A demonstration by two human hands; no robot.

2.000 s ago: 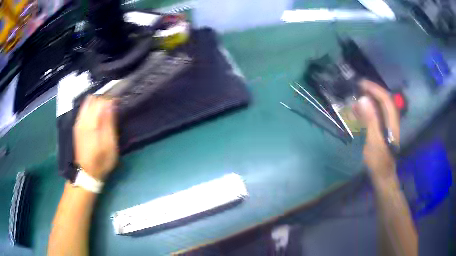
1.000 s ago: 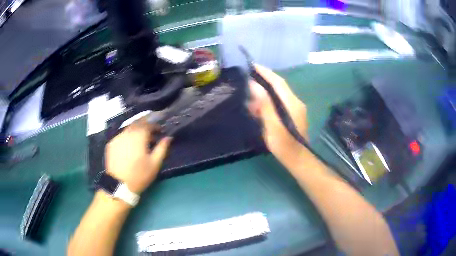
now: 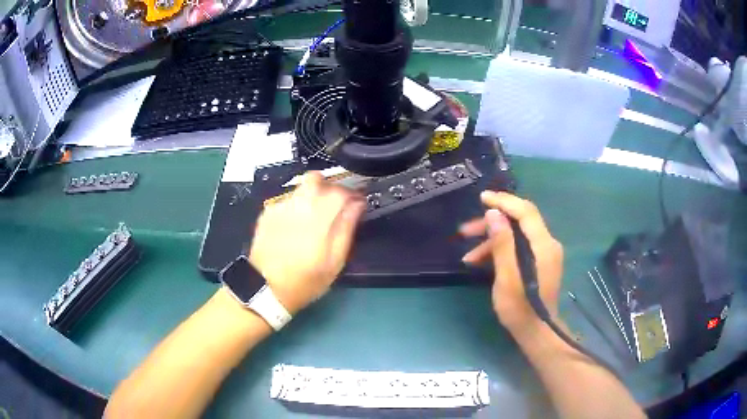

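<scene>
A grey LED strip module (image 3: 420, 188) with a row of round seats lies on the black work pad (image 3: 393, 254), below the dark ring of the microscope (image 3: 377, 151). My left hand (image 3: 307, 225) rests over the strip's left end; its fingertips are partly hidden, and whether it grips the strip cannot be told. My right hand (image 3: 520, 254) holds the black soldering iron (image 3: 527, 266) right of the pad, its cable trailing down along the forearm. The iron's tip is not clearly visible.
White-faced strip module (image 3: 380, 388) near the bench edge. Stacked strip modules (image 3: 94, 274) left, single strip (image 3: 101, 182) upper left, black studded tray (image 3: 211, 90) behind. Fume fan (image 3: 321, 119) behind the microscope. Iron stand with sponge (image 3: 650, 334) and tweezers (image 3: 610, 303) at right.
My right hand moved from the stand to the pad's upper right with the iron, then back toward me at the pad's right side. My left hand stays at the strip's left end. The view has shifted.
</scene>
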